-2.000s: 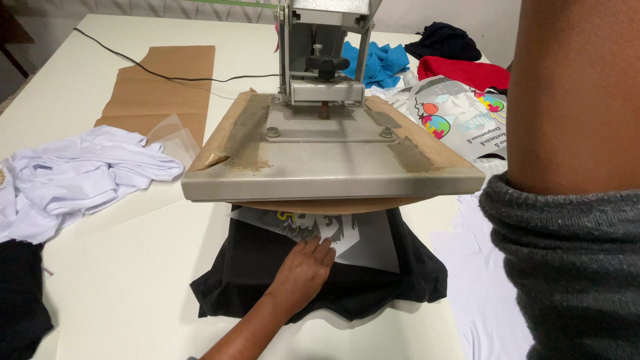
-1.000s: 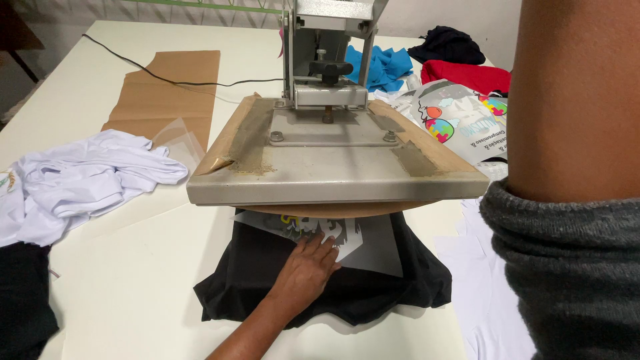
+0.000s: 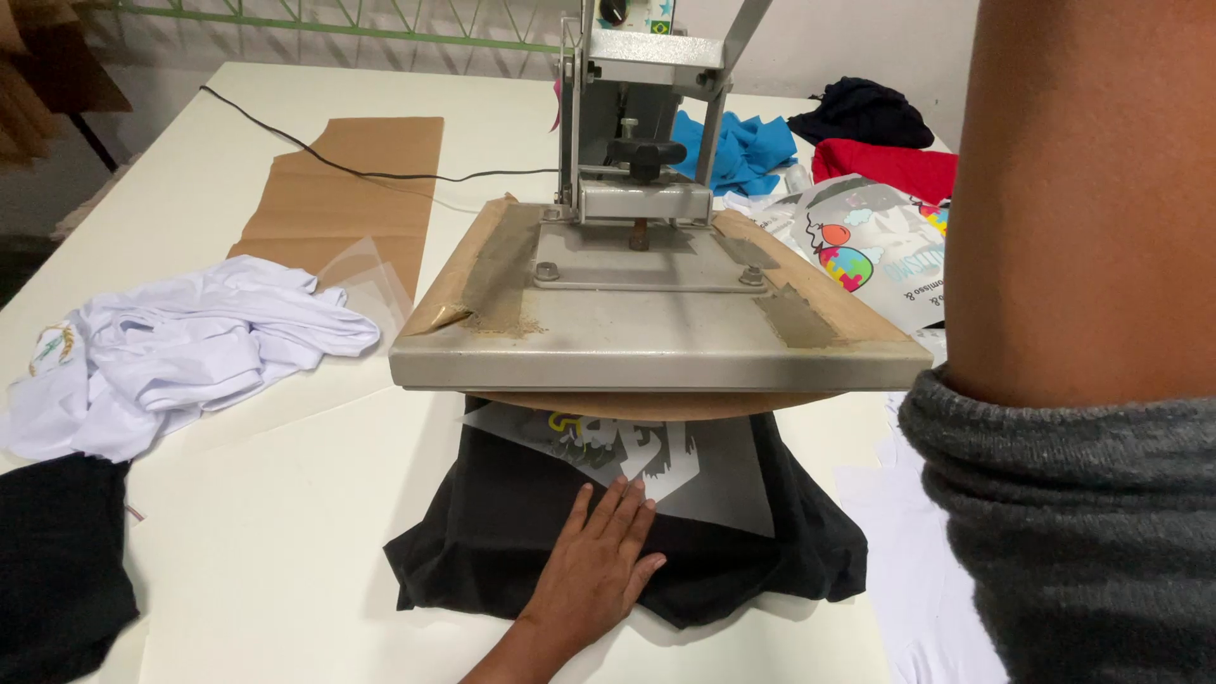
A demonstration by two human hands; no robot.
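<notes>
My left hand (image 3: pixel 603 560) lies flat, fingers spread, on a black T-shirt (image 3: pixel 503 541) stretched over the lower part of a heat press. Its fingertips touch the edge of a printed transfer film (image 3: pixel 727 475) with a white, grey and yellow design. Above the shirt stands the raised upper platen (image 3: pixel 655 366) of the press, which hides the film's far part. Brown paper (image 3: pixel 855 313) wraps the platen and is taped on. My right forearm rises at the right edge in a rolled grey sleeve; the right hand is out of the picture.
White garments (image 3: pixel 209 342), a black garment (image 3: pixel 57 570) and brown paper (image 3: pixel 342 190) lie at left. A black cable (image 3: pixel 313 152) crosses the table. Blue cloth (image 3: pixel 736 152), red cloth (image 3: pixel 883 166), dark cloth (image 3: pixel 860 114) and printed film (image 3: pixel 879 242) are at back right; white fabric (image 3: pixel 912 560) is near right.
My left hand has drawn back a little toward me, off the middle of the printed design, and its fingers are more spread. The upper platen stays raised.
</notes>
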